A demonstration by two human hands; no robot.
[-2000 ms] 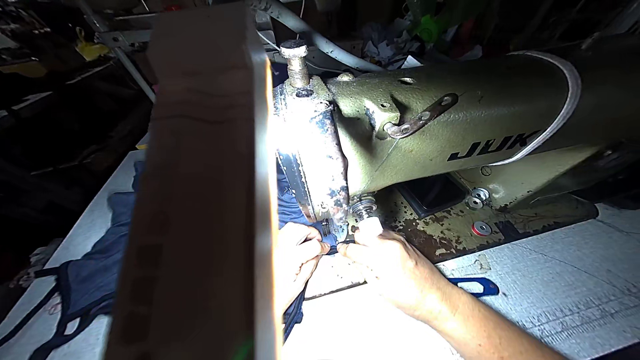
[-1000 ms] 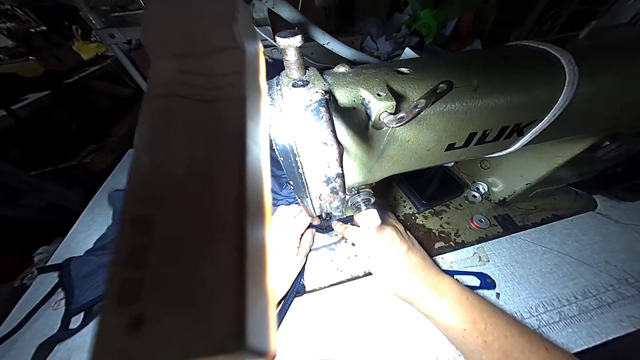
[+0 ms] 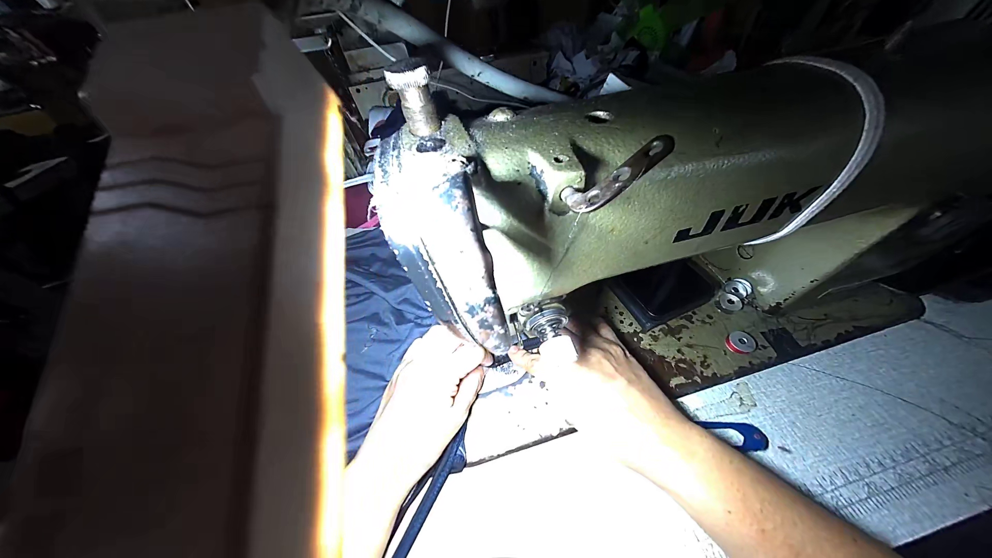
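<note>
An olive-green Juki sewing machine [image 3: 659, 178] spans the upper right, its head end above my hands. My left hand [image 3: 443, 372] pinches dark blue fabric [image 3: 384, 310] at the left of the presser foot area. Close by on the right, my right hand [image 3: 593, 372] has its fingertips on the dark strip beside the needle area, below the round thread tension dial [image 3: 548, 319]. Narrow dark blue straps [image 3: 434, 496] hang below my left hand. The needle itself is hidden.
A large dark panel with a bright edge [image 3: 186, 310] blocks the left side. On the machine bed lie a red-rimmed bobbin [image 3: 741, 342] and metal bobbins [image 3: 734, 294]. A blue-handled tool [image 3: 744, 435] rests on the pale table [image 3: 860, 418], which bears ruler markings.
My right hand has shifted from the front of the needle area to farther under the machine arm. Both hands stay at the dark fabric. The view has moved slightly.
</note>
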